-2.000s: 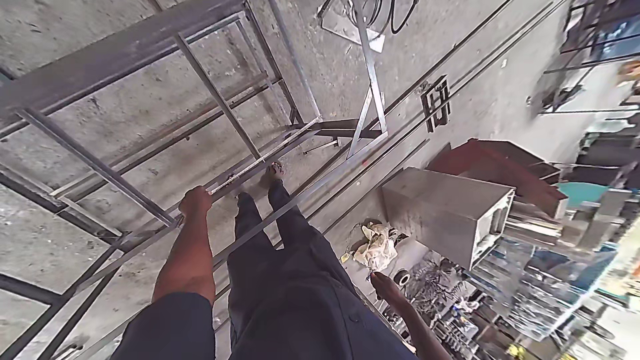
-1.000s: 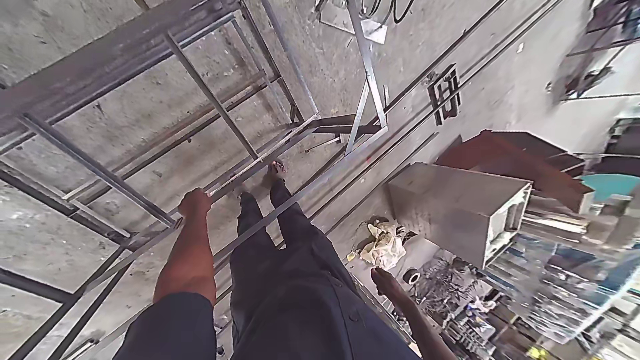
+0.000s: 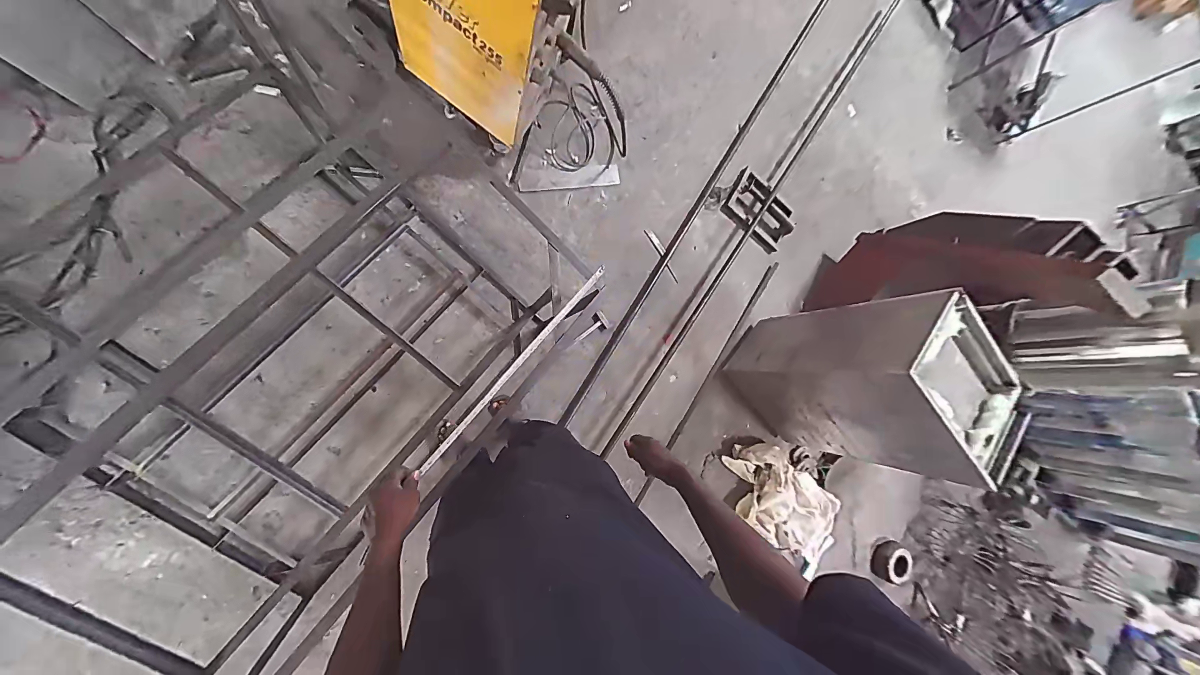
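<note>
My left hand (image 3: pixel 392 506) grips the near edge of a welded metal frame (image 3: pixel 234 225) of square tubing, at the lower left. A thin pale strip (image 3: pixel 516 366), perhaps a steel bar or rule, runs from that hand up along the frame's edge. My right hand (image 3: pixel 653 459) hangs over the floor beside my body, its fingers loosely curled; whether it holds anything small cannot be told. Near it, to the lower right, lies a crumpled cream cloth (image 3: pixel 787 502).
A yellow welding machine (image 3: pixel 473 56) with coiled cable stands at the top. Long steel bars (image 3: pixel 694 230) cross the floor, over a small metal grate (image 3: pixel 757 208). A grey metal box (image 3: pixel 844 375), red-brown sheet metal (image 3: pixel 966 258) and scrap pieces (image 3: pixel 994 572) are at the right.
The view has shifted, bringing the yellow welding machine into sight. My left hand stays at the frame's edge, and my right hand remains off to the side.
</note>
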